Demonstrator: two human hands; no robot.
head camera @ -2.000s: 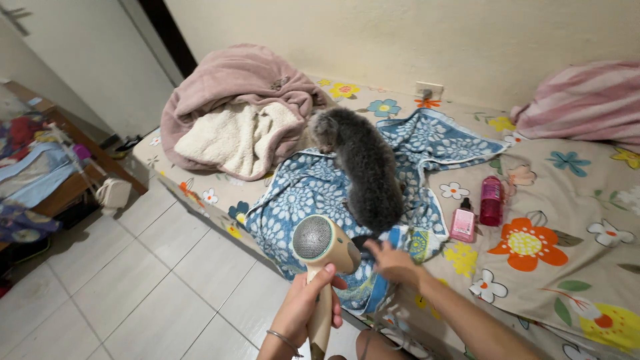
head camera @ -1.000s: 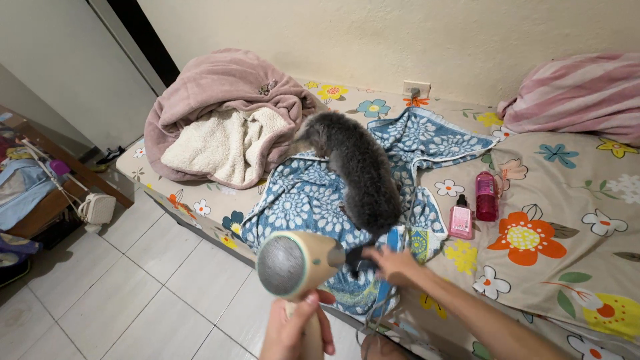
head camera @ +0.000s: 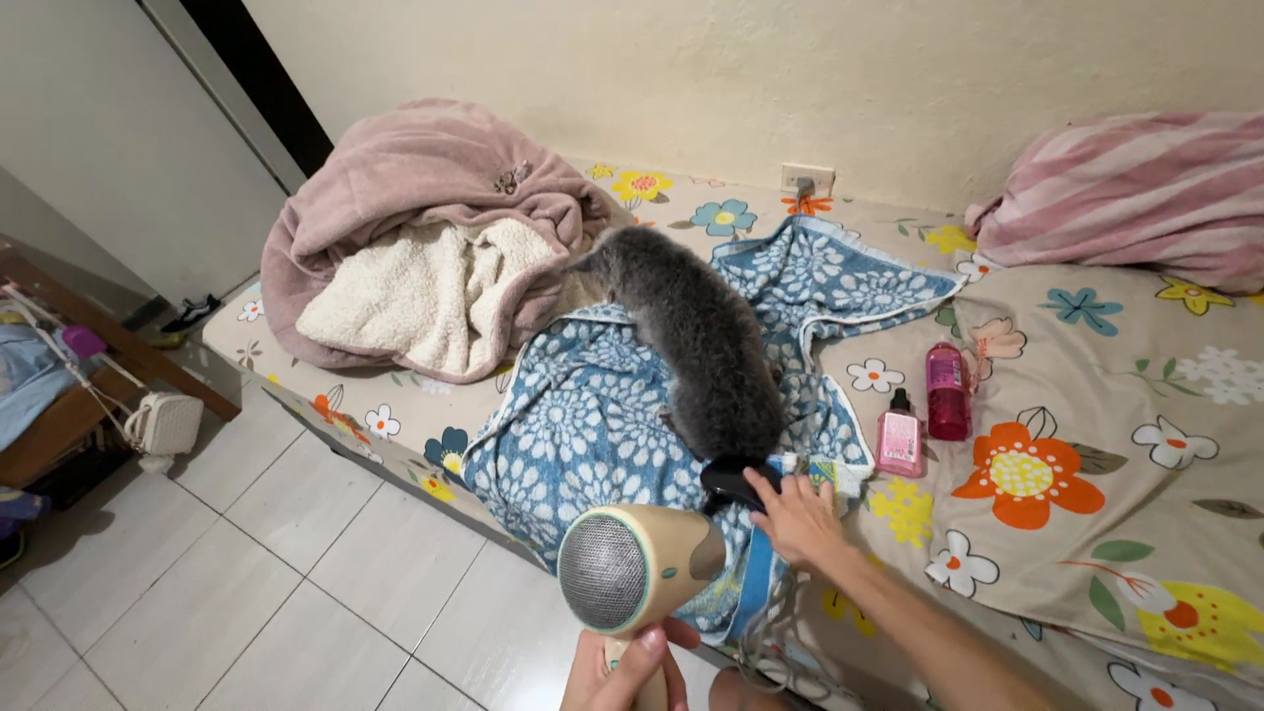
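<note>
A cream hair dryer [head camera: 642, 568] with a grey mesh back is held by its handle in my left hand [head camera: 632, 671], at the bottom middle. My right hand [head camera: 802, 518] has its fingers on a black object [head camera: 739, 482], perhaps a brush or the dryer's nozzle; which one I cannot tell. That object touches the rear of a small grey furry animal [head camera: 696, 341]. The animal stands or crouches on a blue towel with white flowers [head camera: 592, 405], its head low beside a pink fleece blanket [head camera: 434, 148].
Two pink bottles, one with a black cap [head camera: 900, 439] and one darker [head camera: 948, 390], lie on the flowered bedsheet [head camera: 1047, 375]. A striped pink pillow or blanket [head camera: 1136, 197] is at right. A plug sits in the wall socket [head camera: 808, 179]. A cable lies by the bed edge.
The animal's head has turned away toward the pink blanket, and its body is stretched out more. The hair dryer's mesh back now faces more to the left.
</note>
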